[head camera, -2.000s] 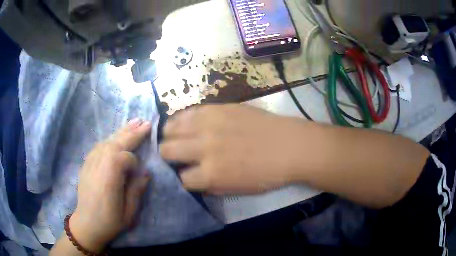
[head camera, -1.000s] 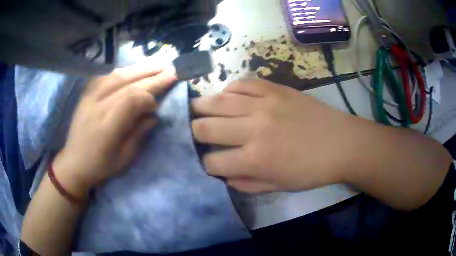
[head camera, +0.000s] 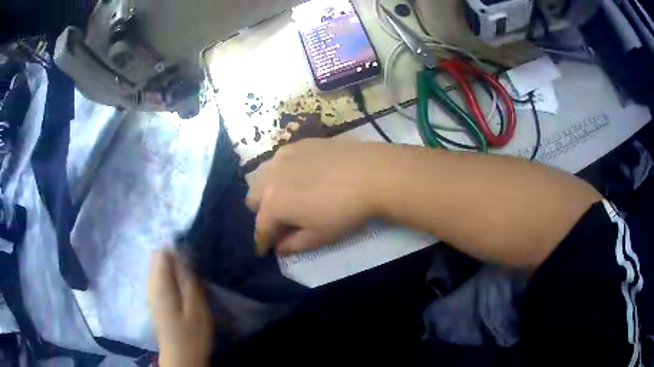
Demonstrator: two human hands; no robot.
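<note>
The pale blue-grey lining panel [head camera: 136, 193] lies on the left, its upper part under the lit needle area of the sewing machine [head camera: 136, 64]. Dark navy shell fabric [head camera: 229, 236] lies along its right edge, between my hands. My left hand [head camera: 179, 308] is at the lower edge of the panel, blurred; its grip cannot be told. My right hand [head camera: 308, 193] rests with bent fingers at the navy fabric's right edge; its fingertips are partly hidden, so its grip is unclear.
A lit phone [head camera: 338, 44] with a black cable [head camera: 373, 123] lies behind my right hand. Green-and-red-handled scissors [head camera: 459, 107], white labels [head camera: 538, 82] and a small white device [head camera: 500, 20] are at the right. More blue cloth [head camera: 473, 304] hangs at the front edge.
My left hand has moved down from the needle area. Navy fabric now shows between my hands, where the pale panel was. The view has shifted and more of the table's right side shows.
</note>
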